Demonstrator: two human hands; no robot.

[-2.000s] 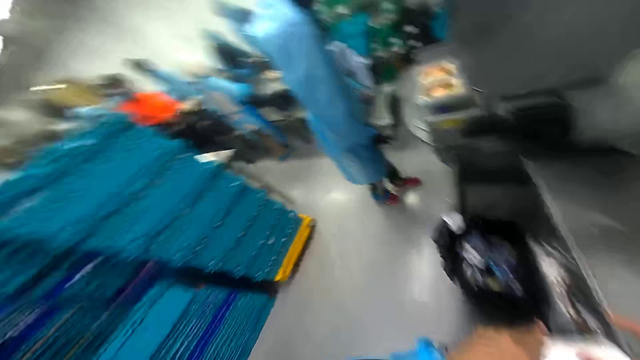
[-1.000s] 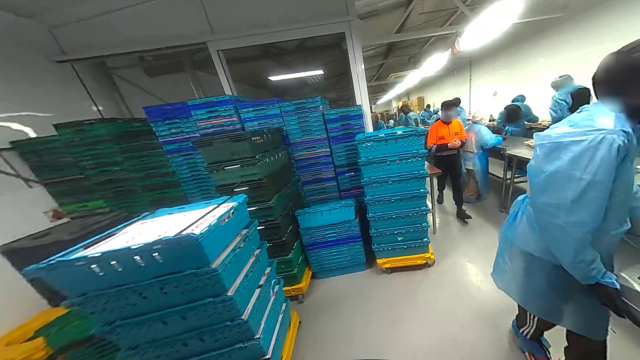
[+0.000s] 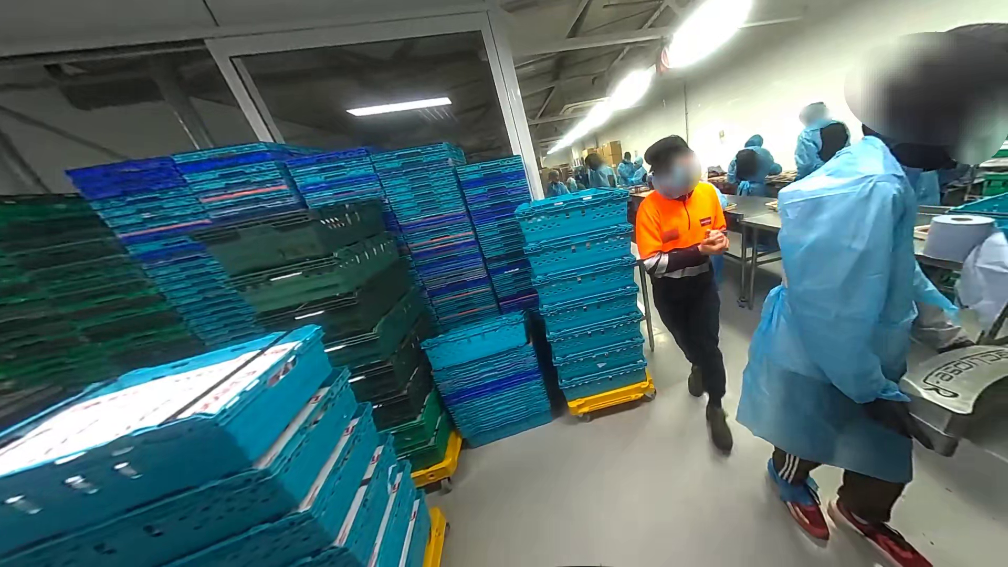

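Neither my left hand nor my right hand shows in the head view. Nearest to me at the lower left stands a stack of teal plastic crates (image 3: 276, 472), and its top crate holds white packages (image 3: 157, 394) with reddish print. A yellow wheeled dolly (image 3: 435, 539) shows under this stack. Beyond it rises a stack of dark green crates (image 3: 315, 268). A tall teal crate stack (image 3: 587, 291) rests on another yellow dolly (image 3: 613, 398).
A person in a blue gown (image 3: 839, 299) stands close at the right beside a metal machine (image 3: 961, 378). A person in an orange top (image 3: 681, 228) is in the aisle. Steel tables (image 3: 760, 216), several gowned workers and blue crate stacks (image 3: 429, 228) are farther back.
The view has swung up from the floor since two seconds ago. Since one second ago, the person in the orange top has come nearer.
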